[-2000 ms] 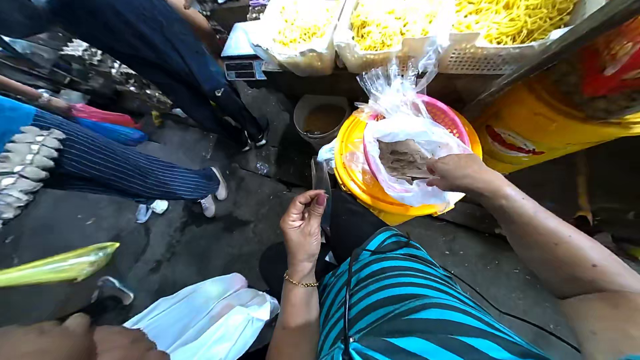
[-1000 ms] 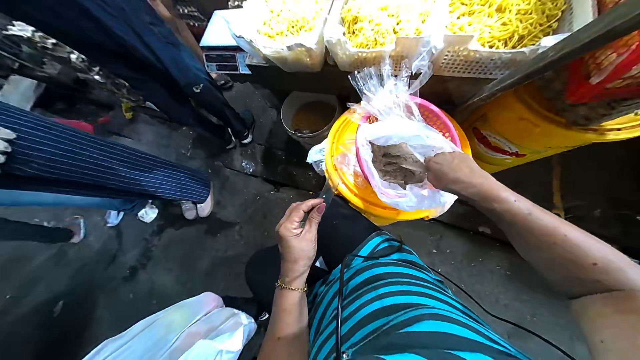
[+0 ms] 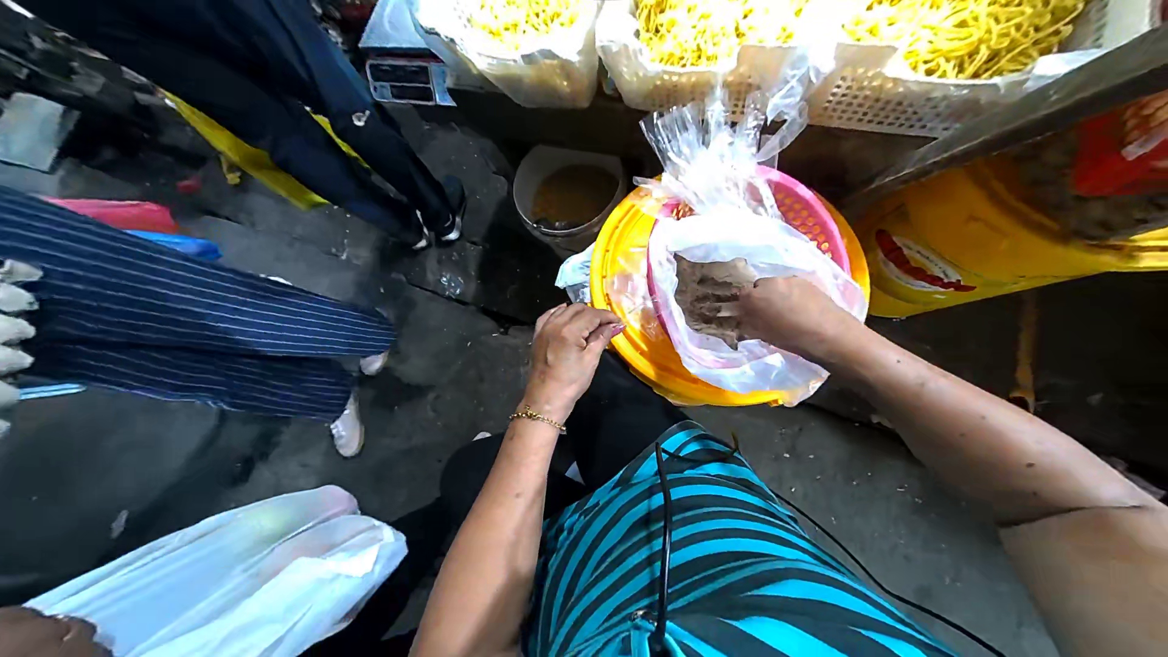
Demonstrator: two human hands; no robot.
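My right hand (image 3: 780, 315) reaches into a white plastic bag (image 3: 794, 351) of grey-brown paste-like stuff (image 3: 716, 283); its fingertips are partly sunk there, so their grip is unclear. The bag lies open in a pink perforated basket (image 3: 817, 214), which sits on a yellow round tub (image 3: 630, 342). At the tub's left rim is my left hand (image 3: 570, 347), fingers curled and thumb near the forefinger. A thin blade-like thing showed there in earlier frames, but whether the hand holds it now cannot be seen. Clear plastic (image 3: 716, 169) stands bunched behind the bag.
White baskets of yellow noodles (image 3: 972, 46) line the back, with a scale (image 3: 406, 78) at their left. A bucket of brown liquid (image 3: 570, 196) stands left of the tub, a yellow container (image 3: 985, 246) right. People stand at left; one person's hand is by a white bag (image 3: 237, 575).
My left hand has moved up to the tub's rim and turned its back more to view. My right hand stays at the bag. The white bag at lower left has shifted between frames.
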